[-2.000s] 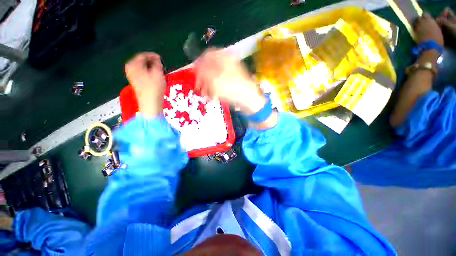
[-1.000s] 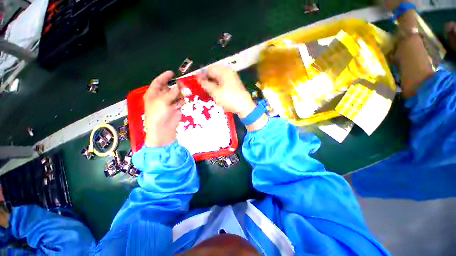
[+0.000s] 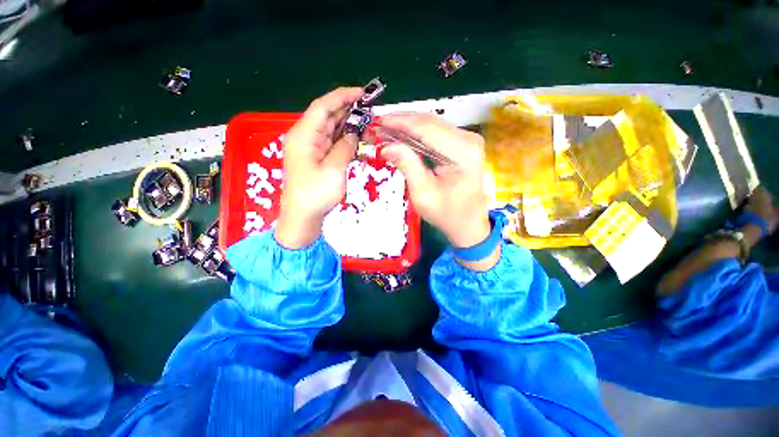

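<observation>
My left hand (image 3: 314,166) is over the red tray (image 3: 414,243) and holds a small dark electronic assembly (image 3: 359,118) between thumb and fingers. A second assembly (image 3: 373,89) shows at its fingertips, just above the first. My right hand (image 3: 444,175), with a blue wrist strap, holds thin tweezers (image 3: 420,147) like a pen. The tweezers point toward the held assembly; whether they touch it or grip a piece I cannot tell. Many tiny white pieces (image 3: 367,230) lie loose in the red tray, partly hidden by my left hand.
Assemblies (image 3: 169,249) cluster left of the tray, around a pale yellow ring (image 3: 139,189). A yellow tray (image 3: 666,213) with sheets stands right. A pale rail (image 3: 111,171) separates the belt, bearing scattered assemblies (image 3: 453,63). A black compartment tray (image 3: 58,265) lies left. A neighbour's hand touches a striped strip (image 3: 726,145).
My blurred hands have come to a steadier pose over the red tray. Assemblies now show clearly in my left hand and tweezers in my right. The view has turned, and the neighbour's arm has moved lower.
</observation>
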